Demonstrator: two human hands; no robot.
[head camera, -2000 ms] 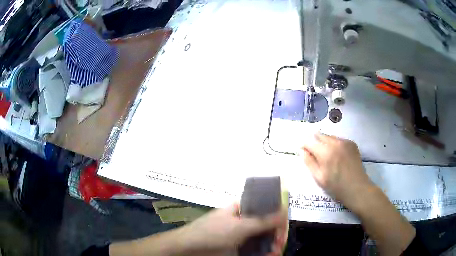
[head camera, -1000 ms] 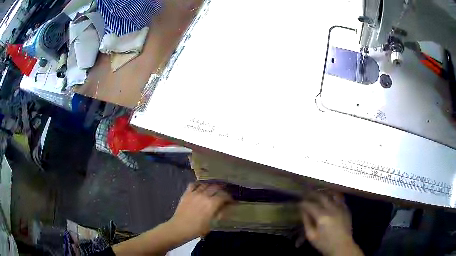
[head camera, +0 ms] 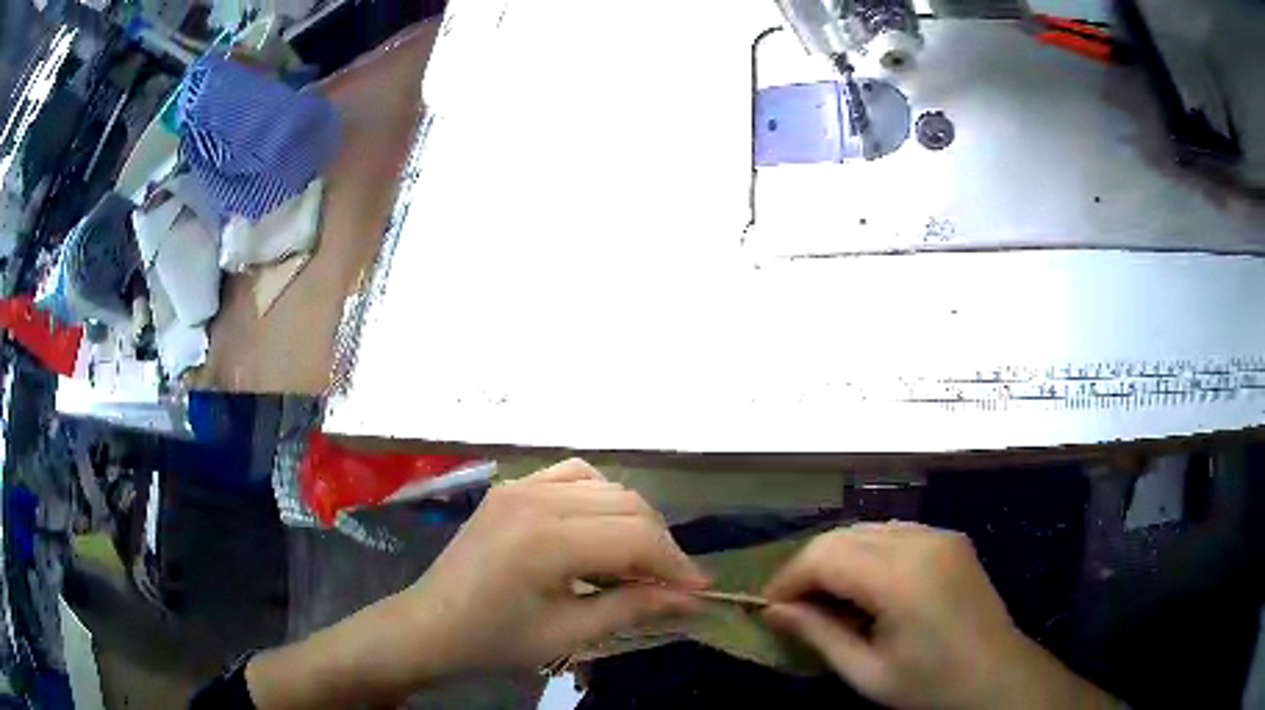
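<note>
My left hand (head camera: 534, 562) and my right hand (head camera: 902, 603) are below the table's front edge. Thumb and fingers of both hands pinch a thin olive fabric strip (head camera: 733, 599), seen nearly edge-on between them. More olive fabric (head camera: 756, 641) hangs just below and behind the fingers; how many layers cannot be told. The white table (head camera: 583, 250) bears the sewing machine's needle and presser foot (head camera: 856, 108), beside the bluish-purple slide plate (head camera: 802, 125).
An orange-handled tool (head camera: 1075, 36) and a black holder (head camera: 1179, 90) are at the upper right. A striped cloth (head camera: 257, 136) and pale cloth pieces (head camera: 181, 271) lie at the left. A red cloth (head camera: 368, 476) hangs below the table's left corner. Ruler tape (head camera: 1054, 386) runs along the front edge.
Two seconds ago my left hand held a dark strip over the table edge and my right hand was near the needle. Both are now below the edge, closer together than a second ago. The view has shifted.
</note>
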